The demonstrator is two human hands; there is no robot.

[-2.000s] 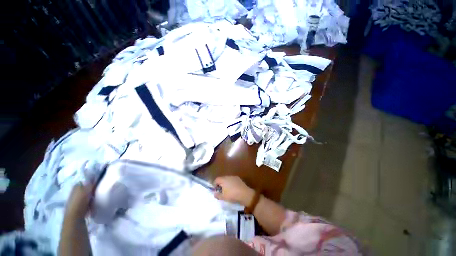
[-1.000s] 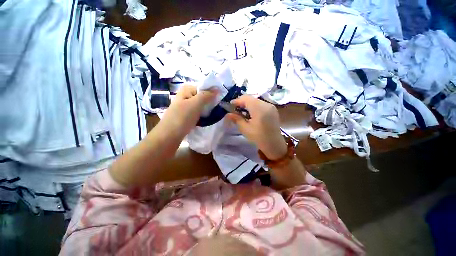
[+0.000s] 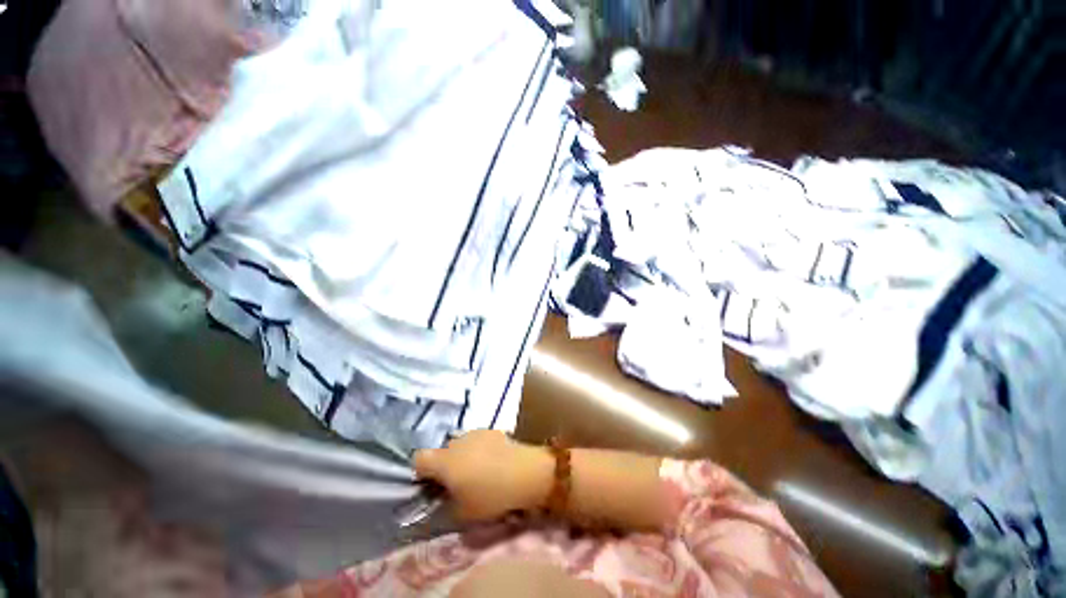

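My right hand [image 3: 477,477], with a bead bracelet at the wrist, is shut at the lower middle on the edge of a white garment [image 3: 210,456]. The garment is blurred and stretches from my right hand to the left edge of the picture. Metal thread snips [image 3: 417,509] show below the fist of my right hand. My left hand is not in view. The stack of white garments with navy lines [image 3: 374,175] lies just beyond my right hand, its layered edges towards me.
A heap of crumpled white garments with navy bands [image 3: 865,304] lies on the brown glossy table [image 3: 701,450] at the right. A small white scrap [image 3: 625,80] lies at the back. Pink cloth [image 3: 129,94] shows at the upper left.
The view has turned left towards the stack. The hands were together on a white and navy piece; now my right hand holds a stretched white garment and my left hand is out of view.
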